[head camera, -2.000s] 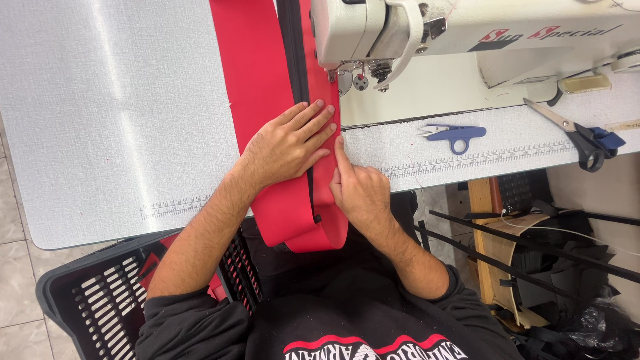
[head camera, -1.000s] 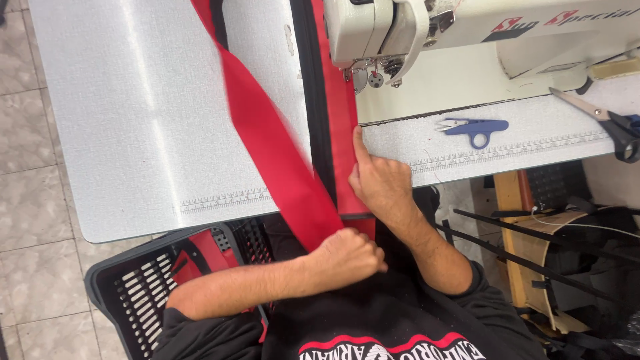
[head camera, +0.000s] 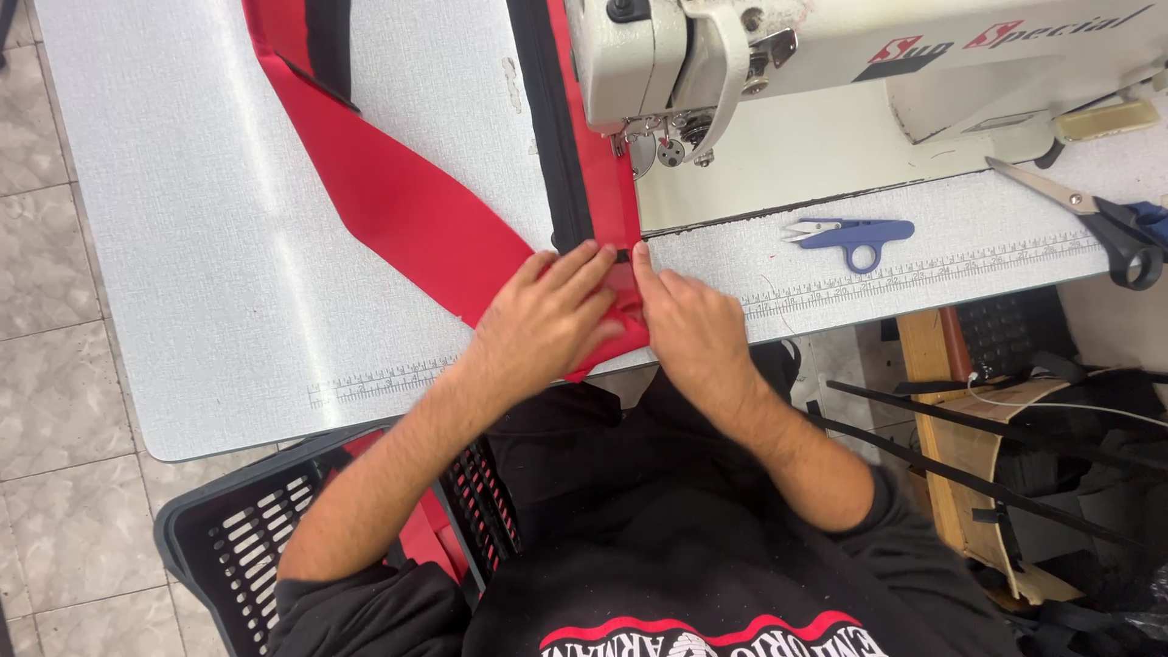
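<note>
A red fabric strip (head camera: 411, 196) lies across the table and folds back at the front edge, under my hands. Along its inner side runs a black zipper tape (head camera: 557, 137). My left hand (head camera: 547, 315) presses flat on the red fabric near the tape's near end, fingers together. Just right of it, my right hand (head camera: 689, 319) touches the strip's right edge with the index finger extended; whether its other fingers pinch the cloth is hidden. The far part of the strip passes beneath the needle and presser foot (head camera: 620, 144) of the sewing machine (head camera: 657, 64).
Blue thread snips (head camera: 858, 233) lie right of my hands, with black-handled scissors (head camera: 1113, 228) farther right. A printed ruler (head camera: 922, 274) follows the table's front edge. Below the table stand a black plastic basket (head camera: 192, 529) holding red pieces and, at right, a box (head camera: 985, 484) with dark material.
My left hand has moved from the loose red end, below the table edge, up onto the strip beside my right hand. The loose length now bends across the table at left.
</note>
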